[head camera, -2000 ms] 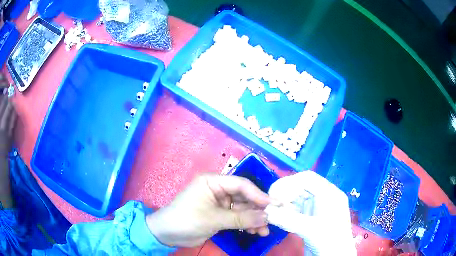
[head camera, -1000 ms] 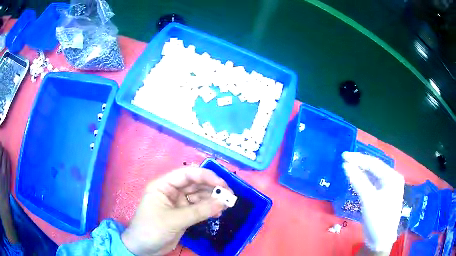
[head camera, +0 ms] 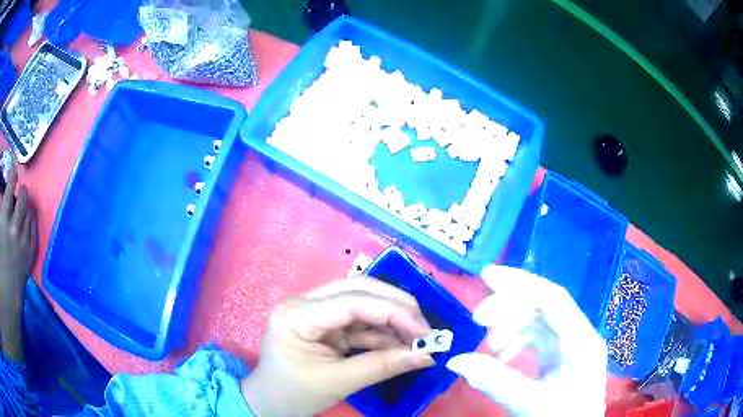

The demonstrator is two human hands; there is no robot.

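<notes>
My left hand [head camera: 342,342], bare with a ring, holds a white plastic housing [head camera: 433,342] between thumb and fingertips. One dark round spot and a hole show on the housing. My right hand [head camera: 538,342], in a white glove, is just right of the housing, with thumb and fingers apart. Whether a small piece is at its fingertips cannot be told, as the glove is overexposed. The dark-bottomed small parts bin [head camera: 397,262] lies beneath both hands, mostly hidden by them.
The housing bin [head camera: 383,208] is full of white blocks. The finished-parts bin [head camera: 155,220] on the left has several blocks along its side. The side bin [head camera: 574,244] and copper-coloured parts bin [head camera: 627,318] lie right. A bag of metal parts [head camera: 200,49], metal tray [head camera: 41,98] and another person's hand [head camera: 16,232] are left.
My right hand has come back from the bins on the right to beside the housing. My left hand has moved right and still holds the housing. The camera view has shifted.
</notes>
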